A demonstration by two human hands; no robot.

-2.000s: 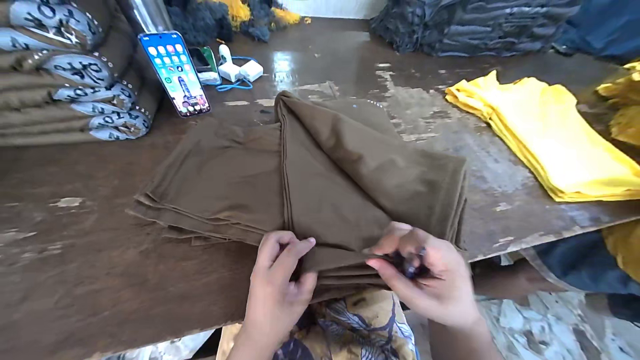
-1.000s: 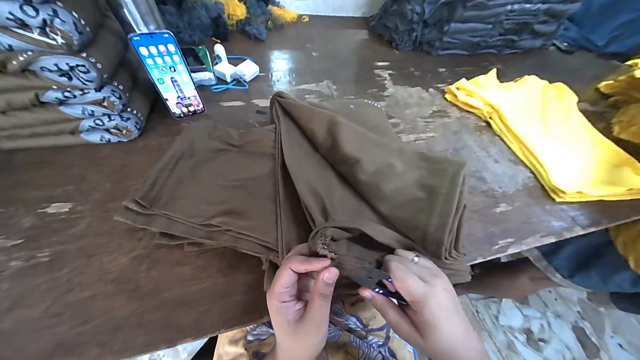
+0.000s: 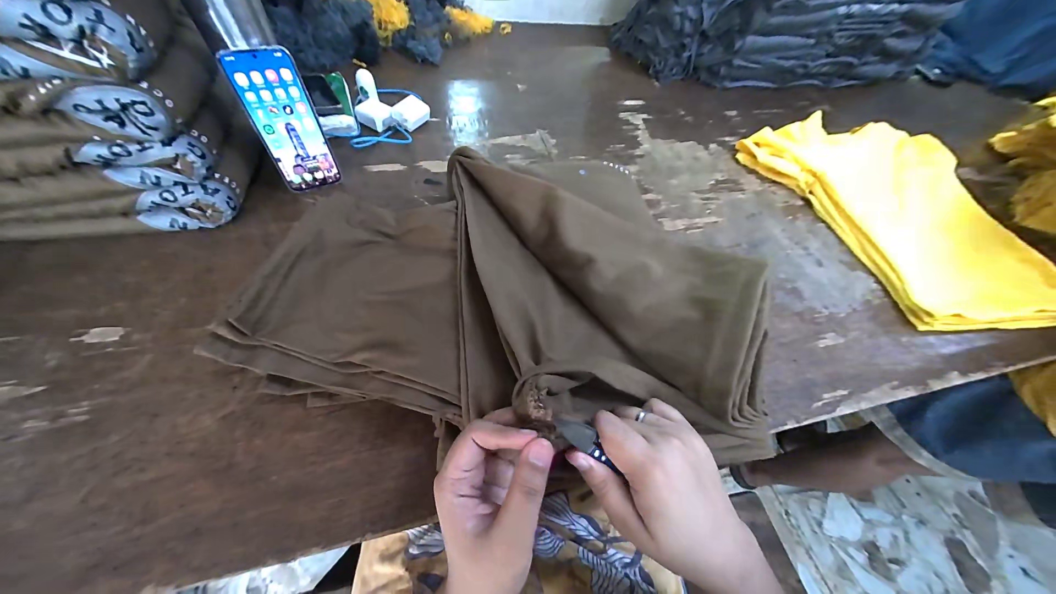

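Observation:
Folded layers of brown cloth (image 3: 602,247) lie across the middle of the worn wooden table, up to its near edge. My left hand (image 3: 495,487) pinches a curled, seamed edge of this cloth between thumb and fingers. Close on its right, my right hand (image 3: 652,470), with a ring on one finger, holds a small dark cutting tool (image 3: 584,441), probably thread snips, its blade end against the gathered edge. The fingers hide most of the tool, and whether its blades are apart cannot be told.
Bundled brown garments (image 3: 99,140) are stacked at the left beside an upright phone (image 3: 280,115) and white chargers (image 3: 388,111). Yellow cloth pieces (image 3: 916,223) lie at the right, dark bundles (image 3: 792,41) behind. Another person's arm (image 3: 841,462) shows below the table edge at the right.
Since two seconds ago, a curled edge of the brown cloth has been turned up between my hands. My right hand has brought the dark tool against it. Over the last second, the hands stay close together there.

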